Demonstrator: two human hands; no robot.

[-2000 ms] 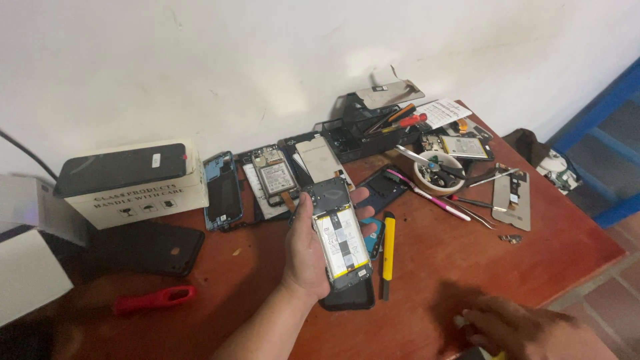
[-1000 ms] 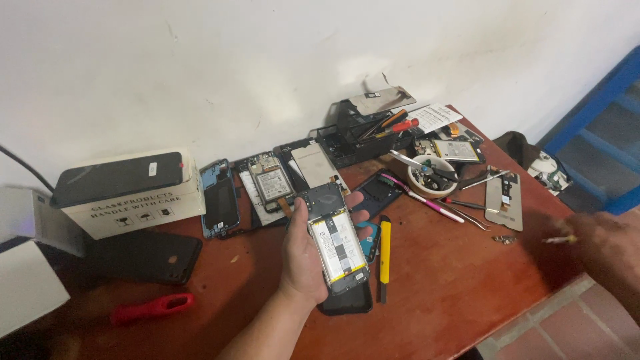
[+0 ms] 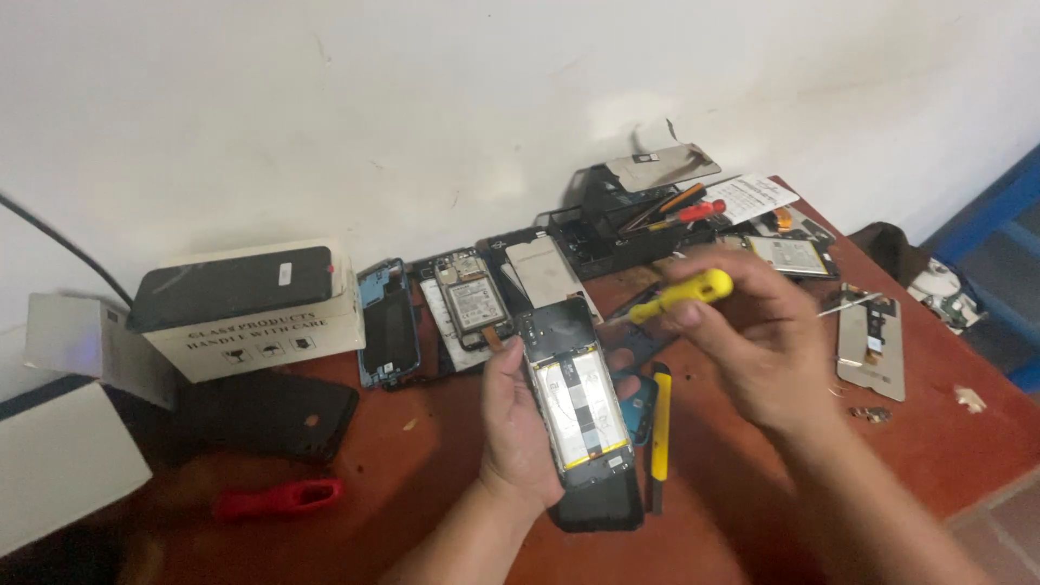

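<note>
My left hand (image 3: 520, 422) holds an opened smartphone (image 3: 578, 398), its white battery and black upper cover facing up. In my right hand (image 3: 747, 333) is a screwdriver with a yellow handle (image 3: 682, 294), pointing left toward the upper right edge of that phone; its tip is hard to make out. Partly under the held phone lies a black phone or panel (image 3: 600, 502). Just right of it rests a yellow and black utility knife (image 3: 660, 431), beside a teal phone part (image 3: 639, 410).
Behind lie a phone with an exposed battery (image 3: 473, 305), a blue phone frame (image 3: 388, 325) and a black tray (image 3: 601, 252) of tools. On the left are a white box (image 3: 268, 349) bearing a black phone (image 3: 236, 283), and a red tool handle (image 3: 280, 499). A metal phone plate (image 3: 871, 345) lies right.
My right hand has moved from the table's right side in toward the held phone, with the yellow screwdriver now plainly visible in it. My left hand still holds the opened phone.
</note>
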